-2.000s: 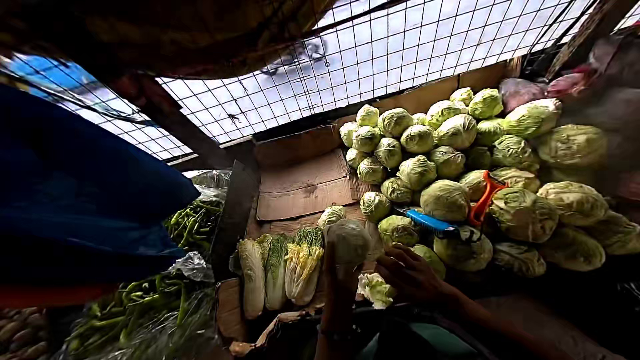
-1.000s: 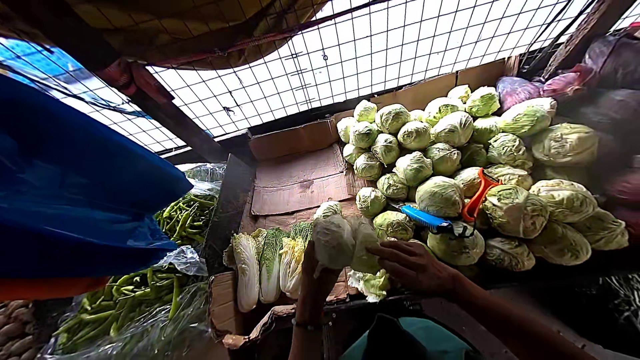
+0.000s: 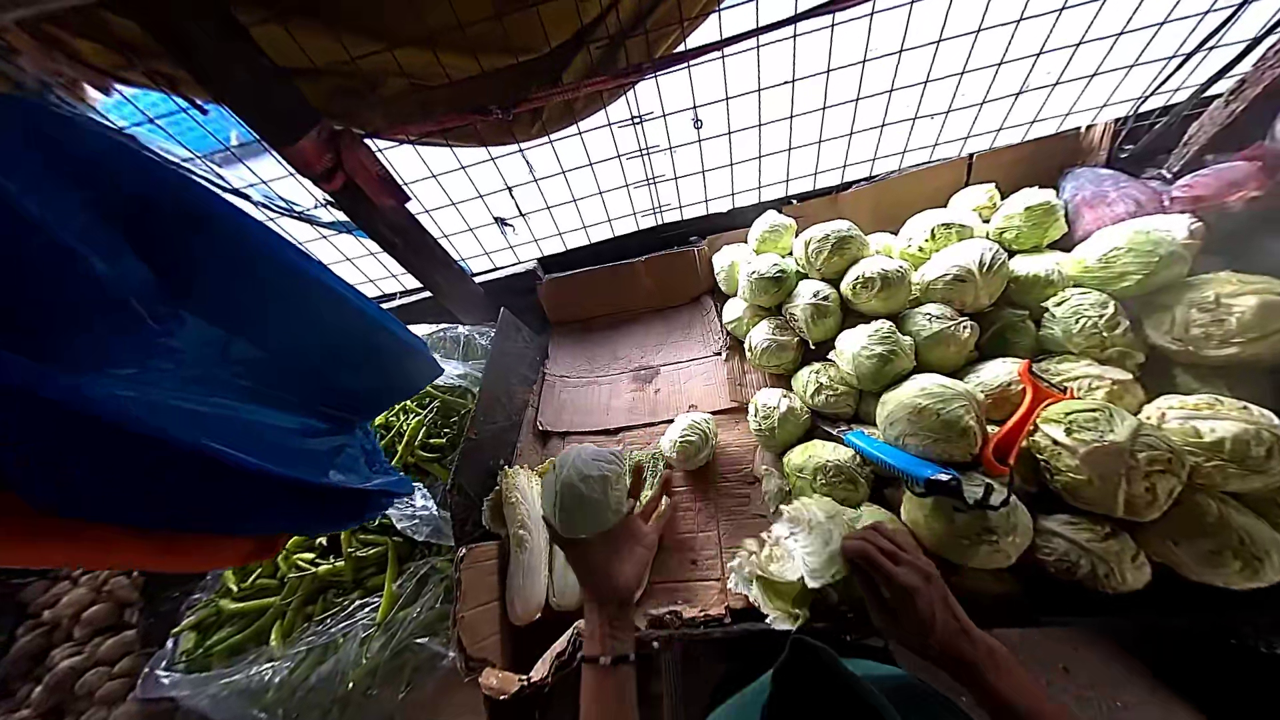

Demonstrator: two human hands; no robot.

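Observation:
A pale round cabbage (image 3: 586, 490) rests against the palm of my left hand (image 3: 615, 560), whose fingers point up and are spread behind it. Napa cabbages (image 3: 526, 545) lie just left of and behind that hand. My right hand (image 3: 895, 575) is at the loose cabbage leaves (image 3: 790, 560), its fingers bent at their right edge; a leaf seems to be between the fingers. A small cabbage (image 3: 689, 440) lies on the cardboard between the hands. A blue-handled box cutter (image 3: 900, 463) and an orange peeler (image 3: 1022, 420) lie on the cabbages beyond my right hand.
Many cabbages (image 3: 873, 355) are heaped on the right. Flattened cardboard (image 3: 640, 390) lines the stand, with a wire mesh (image 3: 800, 110) behind. Green chillies (image 3: 290, 590) in clear plastic and a large blue plastic sheet (image 3: 190, 340) are on the left, brown potatoes (image 3: 85, 620) below.
My left hand has moved left with the cabbage, away from my right hand; the two were close together a second ago. The loose leaves now show more openly beside my right hand.

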